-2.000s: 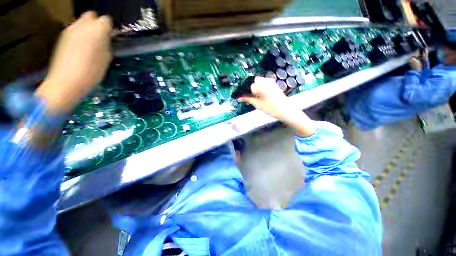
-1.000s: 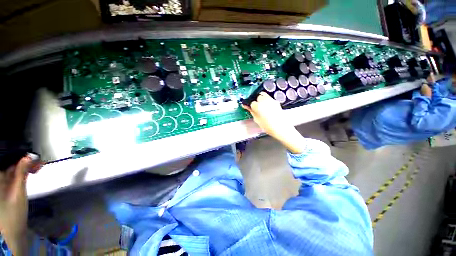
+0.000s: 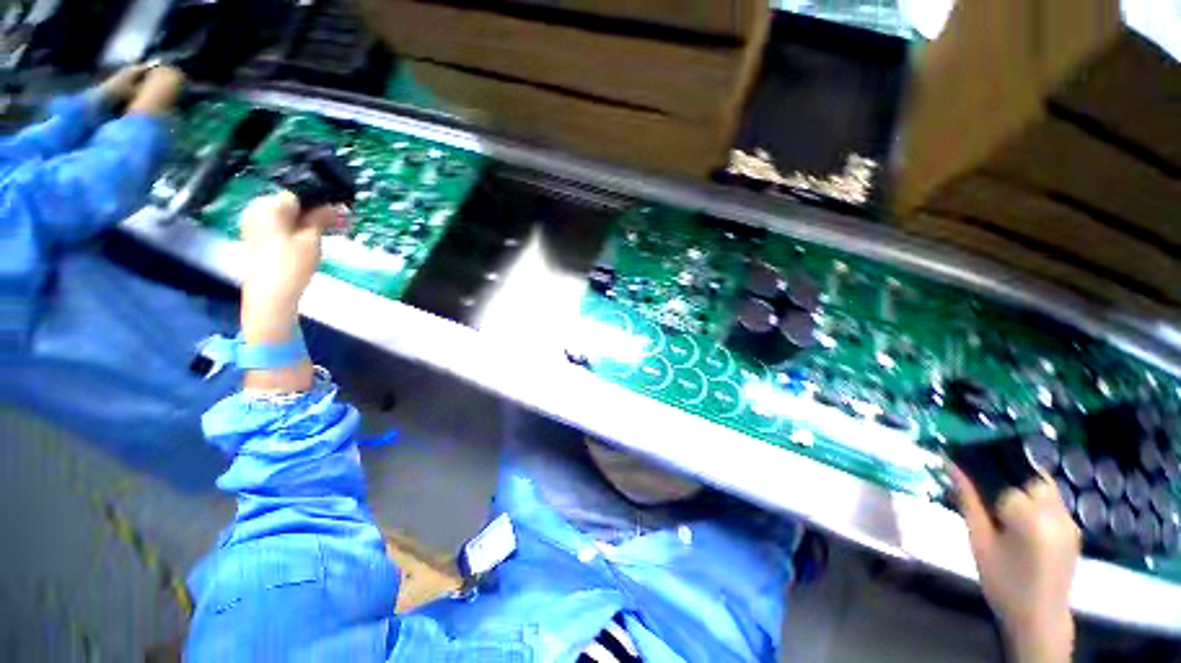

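My left hand [image 3: 279, 233], with a blue wrist strap, is over the left green circuit board [image 3: 415, 175]. Its fingers close on a dark, blurred black component [image 3: 315, 175]. My right hand [image 3: 1023, 531] is at the near edge of the right circuit board [image 3: 855, 330], its fingers closed on a black capacitor [image 3: 995, 466] at the left end of a capacitor cluster [image 3: 1114, 499]. Whether that capacitor is seated is hidden. A group of capacitors [image 3: 780, 311] stands mid-board. White printed circles [image 3: 686, 367] show near the front edge.
A silver rail [image 3: 725, 460] runs along the near side. A dark gap [image 3: 499, 227] with a bright whitish patch separates the boards. Behind are stacked brown cartons [image 3: 609, 84] and a black bin [image 3: 822, 110] with small pale pieces. Another person's hands [image 3: 143, 88] are at the upper left.
The view has swung left. My left hand has moved from the lower left edge onto the left board with the black component. My right hand remains by the capacitor cluster.
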